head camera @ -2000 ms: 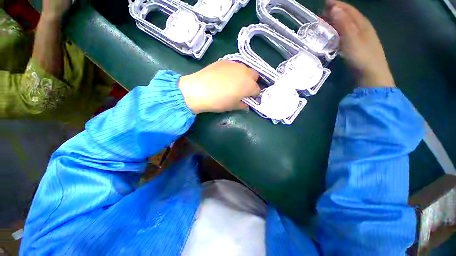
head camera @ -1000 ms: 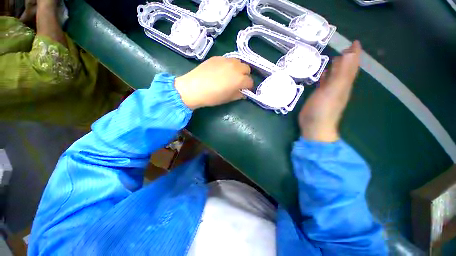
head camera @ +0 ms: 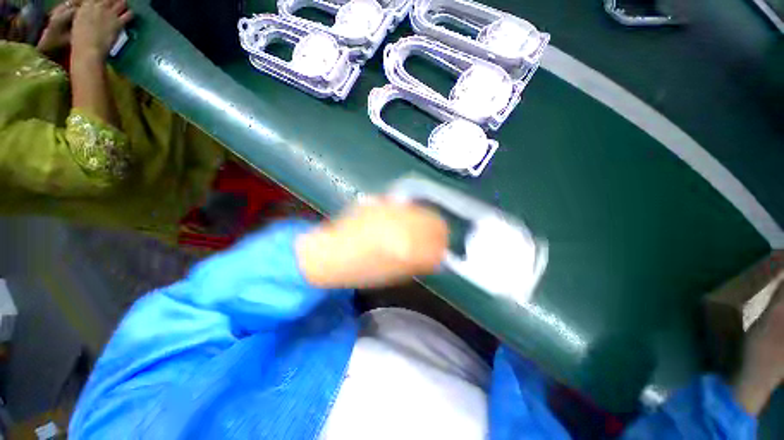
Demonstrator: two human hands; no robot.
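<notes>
My left hand (head camera: 374, 245) is blurred and holds a white plastic housing (head camera: 503, 258) by its loop end, over the bench's near edge. The housing's white round disc section points right. Stacked housings (head camera: 486, 90) lie beyond it on the green bench, with a single-looking one (head camera: 460, 144) nearest. More housings (head camera: 318, 56) lie to the left. My right hand (head camera: 765, 352) is at the right picture edge, partly cut off, beside the parts box (head camera: 731, 301); its fingers are not clearly visible.
The green bench (head camera: 602, 198) has a curved white line (head camera: 653, 120). Another person's hands (head camera: 94, 30) rest at the bench edge at the upper left. A pale-rimmed part (head camera: 640, 15) lies at the top right. A red stool (head camera: 236, 202) shows below the bench edge.
My left hand has drawn one housing off the nearest stack, towards me. My right hand has moved from beside the stacks to the parts box at the far right.
</notes>
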